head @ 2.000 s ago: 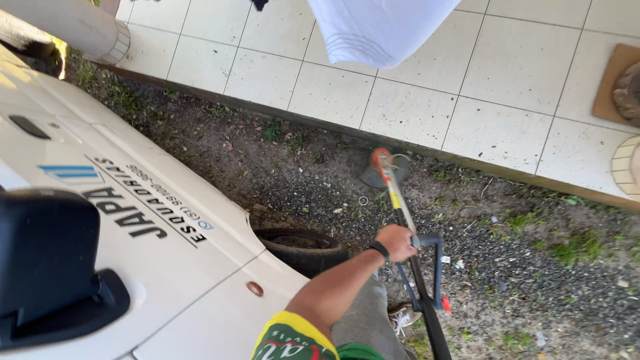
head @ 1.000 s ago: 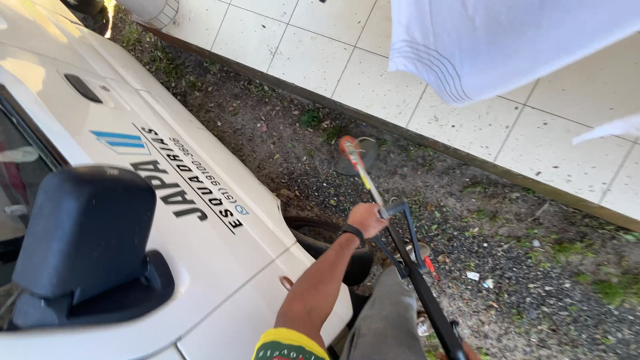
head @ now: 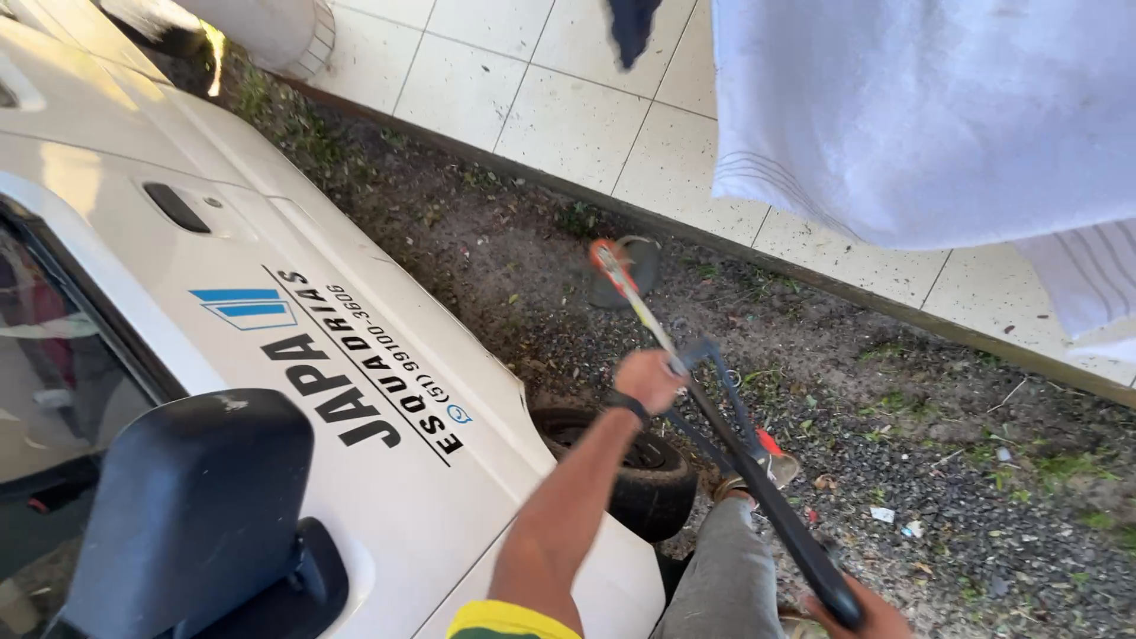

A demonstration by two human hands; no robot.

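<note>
A string trimmer (head: 741, 457) runs diagonally from the lower right to the middle of the view. My left hand (head: 650, 382), with a black band at the wrist, is closed around its shaft beside the dark loop handle (head: 728, 390). Low in the view, my right hand (head: 865, 612) is at the thick black rear end of the shaft, partly cut off by the frame edge. The orange trimmer head (head: 609, 257) is over the bare soil near the edge of the tiled floor, with a blurred grey disc shape around it.
A white vehicle (head: 373, 373) with lettering, a black side mirror (head: 195, 497) and a tire (head: 648, 479) fills the left. A tiled porch (head: 568, 115) with a raised edge runs across the top. White towels (head: 887, 115) hang at upper right. Gravel (head: 958, 497) and weeds lie at right.
The vehicle and its mirror take up more of the view than two seconds ago, as the view has shifted. Both hands stay with the trimmer, whose head remains beside the porch edge.
</note>
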